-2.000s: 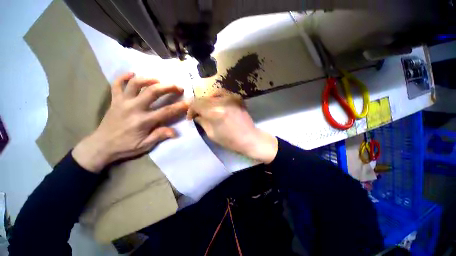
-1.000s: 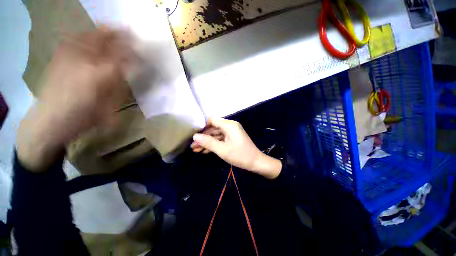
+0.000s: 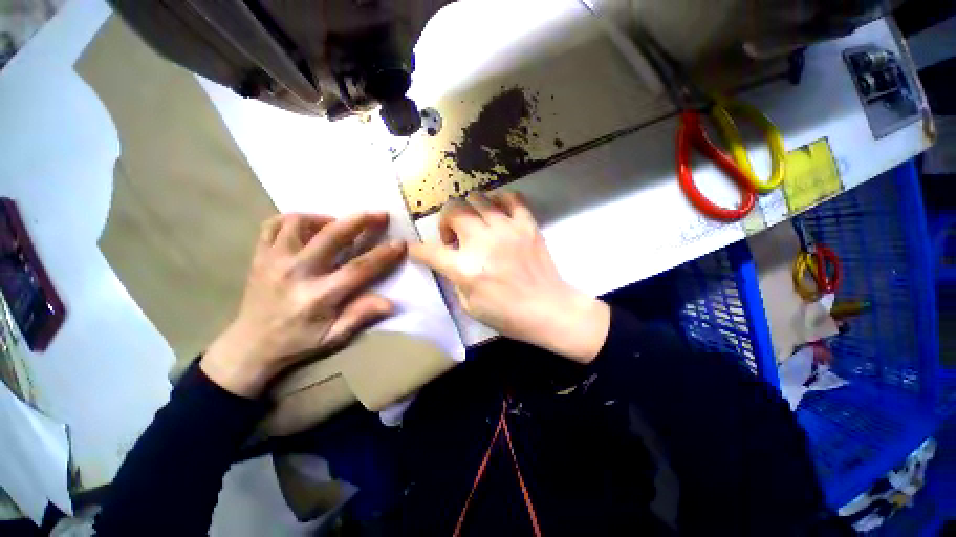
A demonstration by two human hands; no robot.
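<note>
White cloth (image 3: 409, 297) lies over a khaki panel (image 3: 189, 215) on the machine table, its right edge running up toward the needle area. A khaki piece (image 3: 398, 367) shows at its lower end. My left hand (image 3: 309, 288) lies on the white cloth with its fingers apart. My right hand (image 3: 514, 273) is at the cloth's right edge, fingers bent, one fingertip touching the edge; whether it pinches the cloth is hidden. The presser foot area (image 3: 400, 113) of the sewing machine is just above both hands.
Red and yellow scissors (image 3: 729, 157) lie right of the machine bed (image 3: 587, 100), which has dark patches. A blue basket (image 3: 746, 315) at right holds scraps and smaller scissors (image 3: 816, 271). A dark red-edged phone (image 3: 29, 278) lies at far left. More cloth hangs below the table.
The view dipped toward the lap and came back up. My right hand has moved from the cloth's lower corner up along its edge. My left hand, blurred before, now rests on the cloth.
</note>
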